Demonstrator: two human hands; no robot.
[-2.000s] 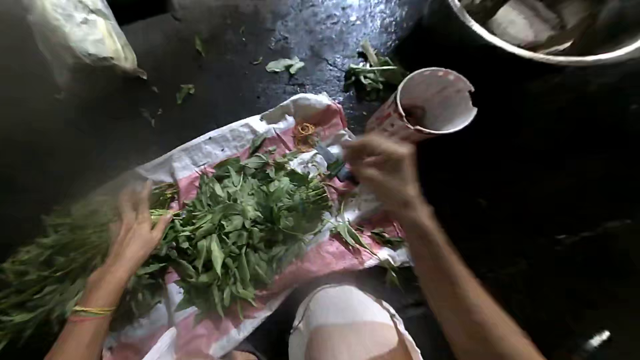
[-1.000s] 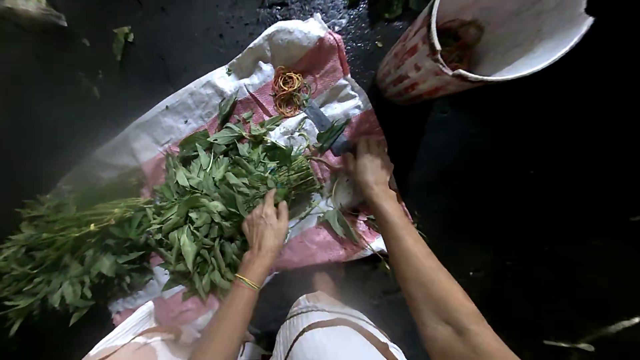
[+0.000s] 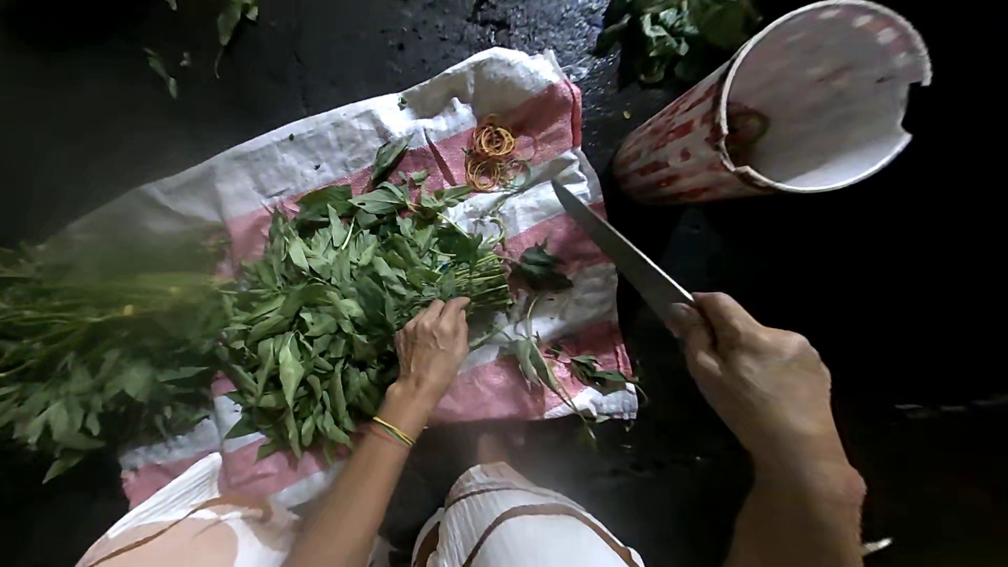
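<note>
A bunch of leafy green stems (image 3: 315, 307) lies on a white and pink woven plastic sack (image 3: 504, 386), its stem ends pointing right. On the near side of those stems rests my left hand (image 3: 433, 342), fingers curled against them. Whether they grip the bunch is not clear. To the right of the sack, my right hand (image 3: 756, 370) holds a knife (image 3: 622, 248) by its handle, the blade slanting up and left over the sack's edge. Rubber bands (image 3: 490, 153) lie in a small pile above the stems. Cut stems and loose leaves (image 3: 539, 366) are scattered right of the bunch.
A round container with a broken rim (image 3: 827, 94), red and white outside, leans at the upper right. More leafy stems (image 3: 102, 339) spread at the left. A heap of greens (image 3: 669, 39) sits on the dark floor beyond the sack. My knees are at the bottom edge.
My right hand was down at the sack's right edge beside the stem ends; now it is farther right with the knife raised. My left hand remains at the bunch. The view has shifted somewhat.
</note>
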